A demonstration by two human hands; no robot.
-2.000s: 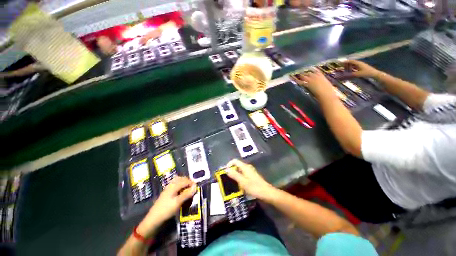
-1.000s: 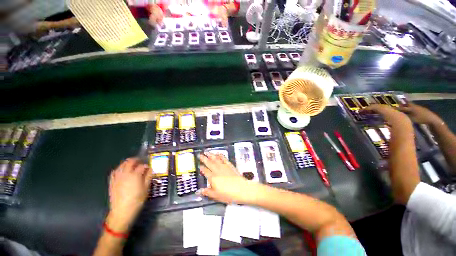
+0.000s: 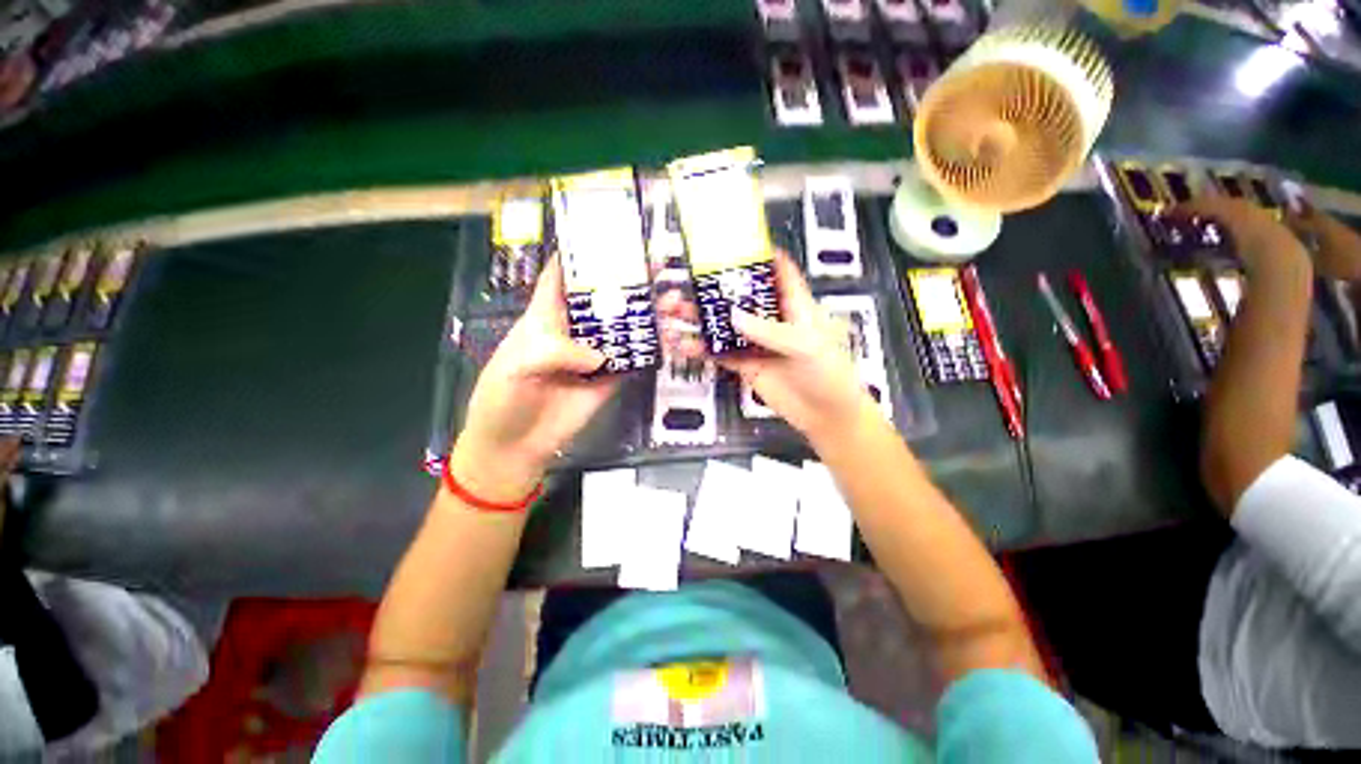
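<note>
My left hand holds a keypad phone upright, its yellow-framed screen lit white. My right hand holds a second keypad phone, also with a white screen, beside the first and tilted slightly. Both are raised above the clear phone tray. In the tray, one yellow-framed phone lies at the back left, and several phones lie face down, such as the white one. The held phones and my hands hide part of the tray. White cards lie along the near table edge.
A tan and green fan stands behind the tray. Right of the tray lie a separate keypad phone and red pens. More phone trays lie far left, right and on the green strip. A co-worker's arm reaches in at right.
Both hands have lifted from the tray, each now holding a keypad phone. The two near-left tray phones are gone from their pockets. The view has tilted down.
</note>
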